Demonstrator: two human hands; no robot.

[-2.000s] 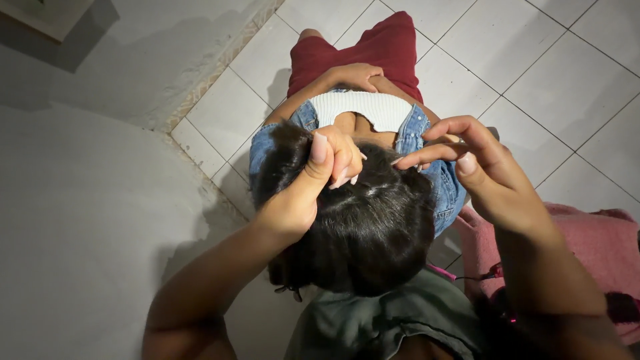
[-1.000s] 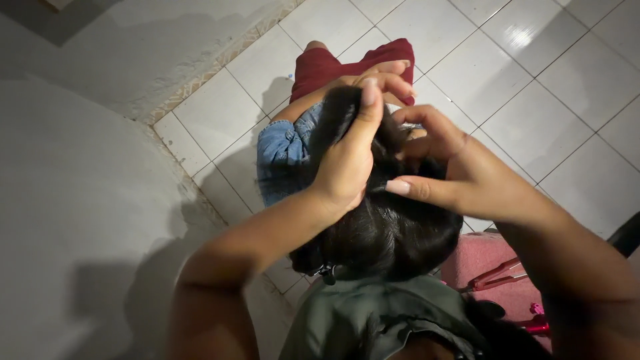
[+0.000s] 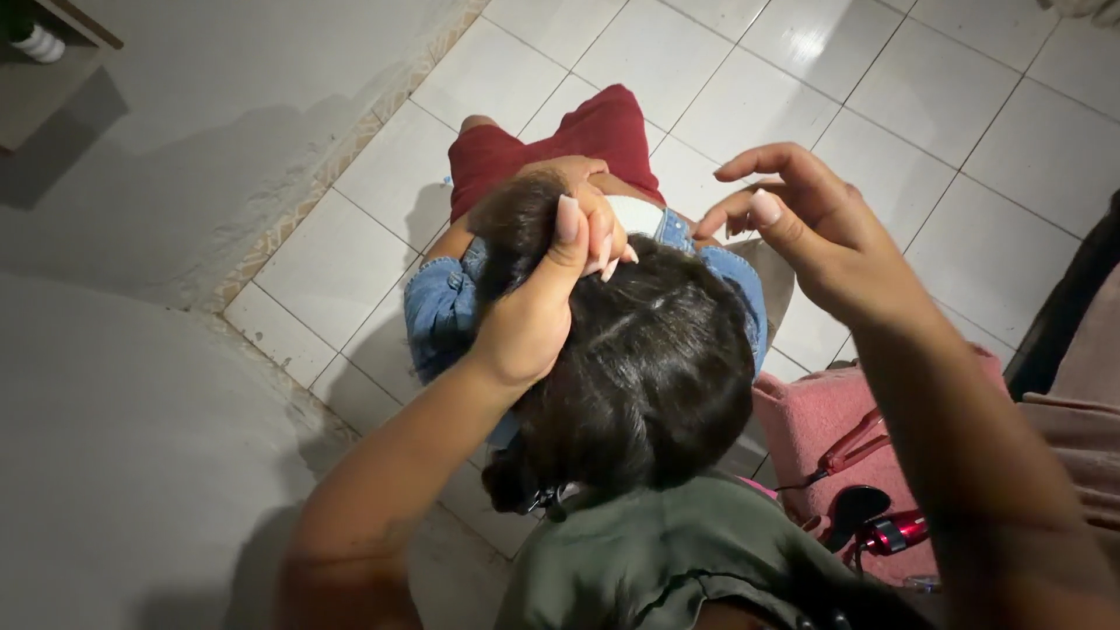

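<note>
A seated person with dark hair (image 3: 647, 376) is right below me, seen from above, in a denim top and red trousers (image 3: 560, 149). My left hand (image 3: 560, 280) is closed around a gathered lock of hair (image 3: 516, 227) at the front left of the head, thumb up. Off to the right of the head, my right hand (image 3: 805, 227) is raised with its fingers apart and bent, holding nothing that I can see. A dark hair clip (image 3: 549, 499) sits in the hair at the lower left of the head.
On a pink towel (image 3: 805, 411) at the right lie a red hair straightener (image 3: 853, 446), a black brush-like item (image 3: 857, 507) and a red corded styling tool (image 3: 892, 532). A wall (image 3: 131, 394) stands at the left. White floor tiles (image 3: 927, 114) extend ahead.
My right hand has moved away from the hair to the right, and its fingers have spread. My left hand still grips hair. More of the pink towel and its tools shows.
</note>
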